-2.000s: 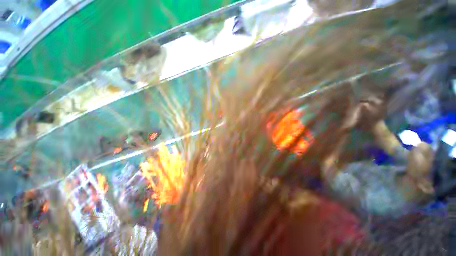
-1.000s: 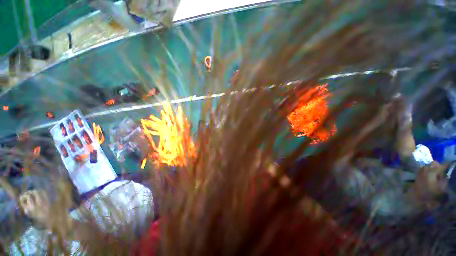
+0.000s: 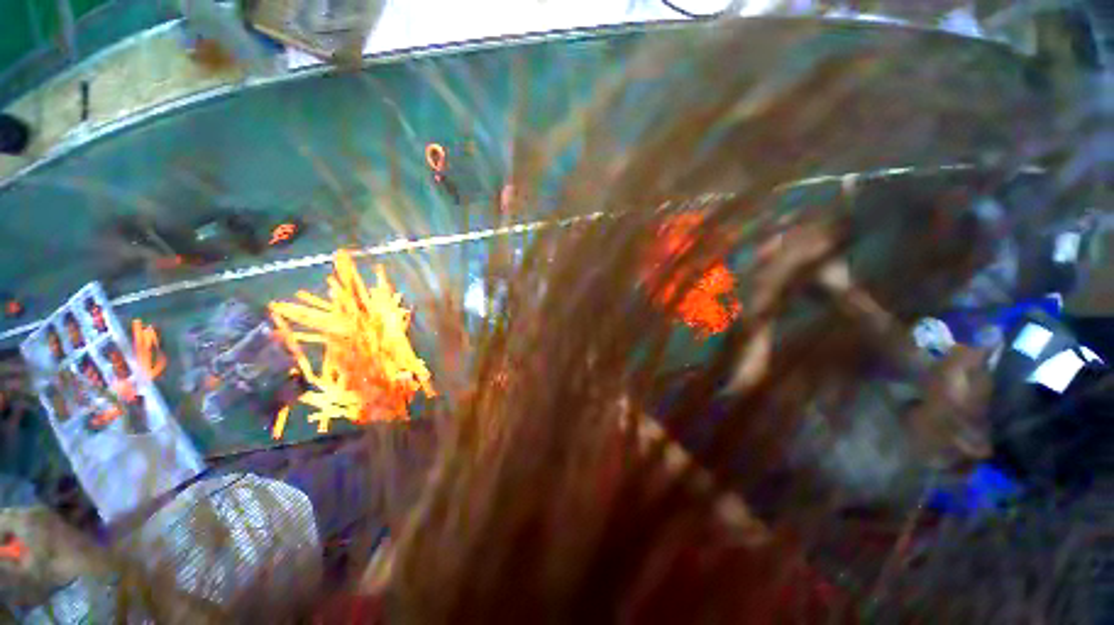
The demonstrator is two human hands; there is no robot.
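A spiky pile of long yellow-orange pieces (image 3: 354, 348) lies left of centre on the green surface. A heap of small red-orange pieces (image 3: 702, 287) lies right of centre, partly behind hair. A crumpled clear plastic bag (image 3: 226, 360) lies left of the long pieces. A white tray (image 3: 134, 458) at far left holds rows of dark-and-orange units in its upper part. Brown hair covers the middle and lower picture. I cannot make out my left hand or my right hand; hair may hide them.
An orange loop (image 3: 436, 159) lies beyond the pale line. A patterned sleeve (image 3: 238, 531) shows at lower left. Blurred limbs of a person (image 3: 959, 409) show at right, near white rectangles (image 3: 1057, 370) on something dark. A brown box (image 3: 305, 27) stands on the far ledge.
The view has turned, so the tray, both orange piles and the loop sit further left in the picture. More white rectangles show at right. No hand of mine appears in either earlier frame with certainty.
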